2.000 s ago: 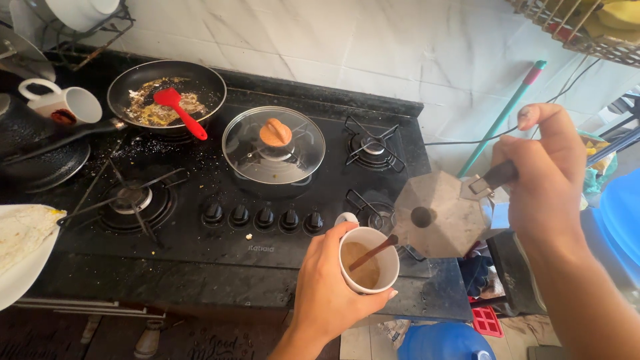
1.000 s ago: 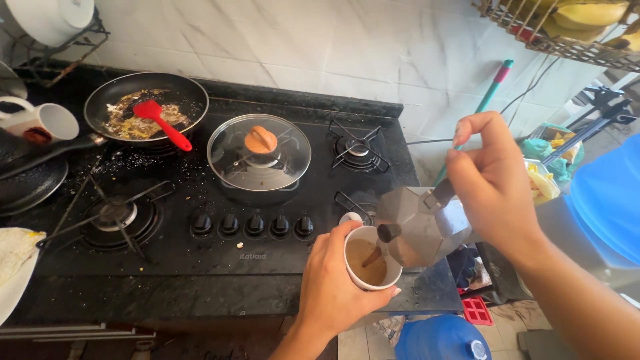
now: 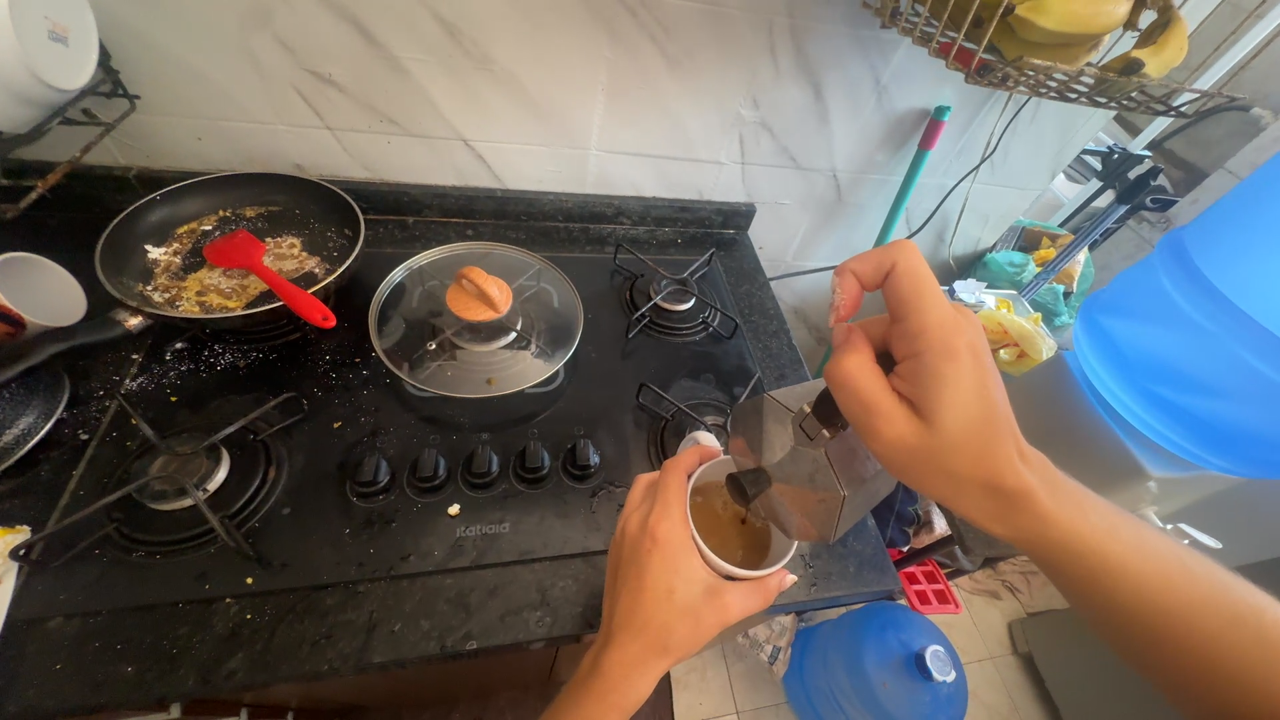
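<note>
My left hand (image 3: 665,560) is wrapped around a white mug (image 3: 745,573) with brown liquid inside, held over the front right edge of the cooktop. In my right hand (image 3: 925,400) is the black handle of a metal moka pot (image 3: 815,480), tilted steeply over the mug. Its black lid knob hangs at the mug's mouth, and dark liquid shows just below it; the spout is hidden. A glass lid with a wooden knob (image 3: 480,293) lies over a burner left of my hands. Farther left, a frying pan (image 3: 340,200) holds food scraps and a red spatula (image 3: 272,278).
The black gas cooktop (image 3: 400,540) has crumbs, and raised burner grates near the mug. A wire basket of bananas (image 3: 1075,80) hangs upper right. A teal pole (image 3: 905,185) leans at the wall. Blue water jugs stand at right (image 3: 1190,330) and on the floor (image 3: 870,665).
The moka pot has come over the mug and tipped farther, its knob now at the mug's mouth. The liquid in the mug looks higher and darker. My left hand keeps its hold.
</note>
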